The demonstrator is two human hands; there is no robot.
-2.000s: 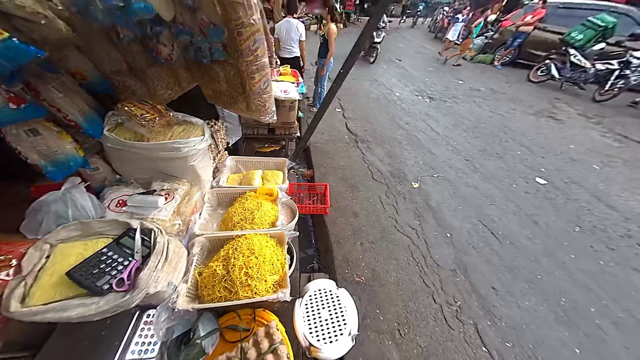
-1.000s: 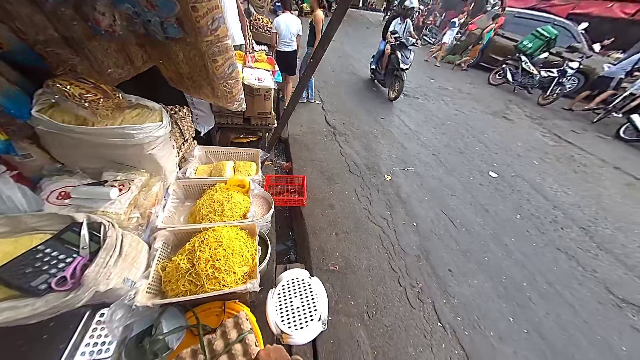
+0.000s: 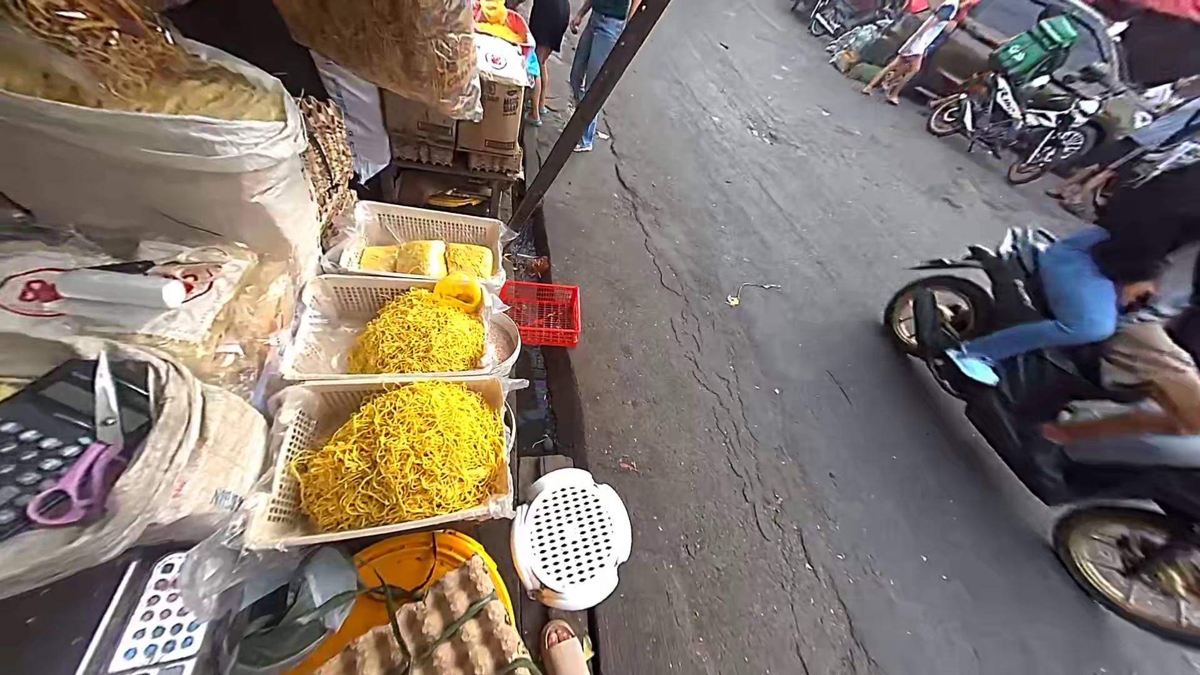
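Neither of my hands shows in the head view. Yellow noodles are heaped in a white plastic basket lined with clear plastic. Behind it, a second basket holds another noodle heap with a yellow plastic item on top. Packed yellow blocks lie in a third basket. At the left, purple-handled scissors rest on a black calculator, on an open sack. A cardboard egg tray leans over a yellow tub.
A white stool stands at the curb, with a sandaled foot below it. A red crate sits beside the baskets. A slanted post rises beyond. Riders pass on a motorcycle at the right. Parked motorcycles line the far side.
The motorcycle seen up the road one second ago is now close at the right. The view has moved nearer to the baskets. A foot has come into view below the stool.
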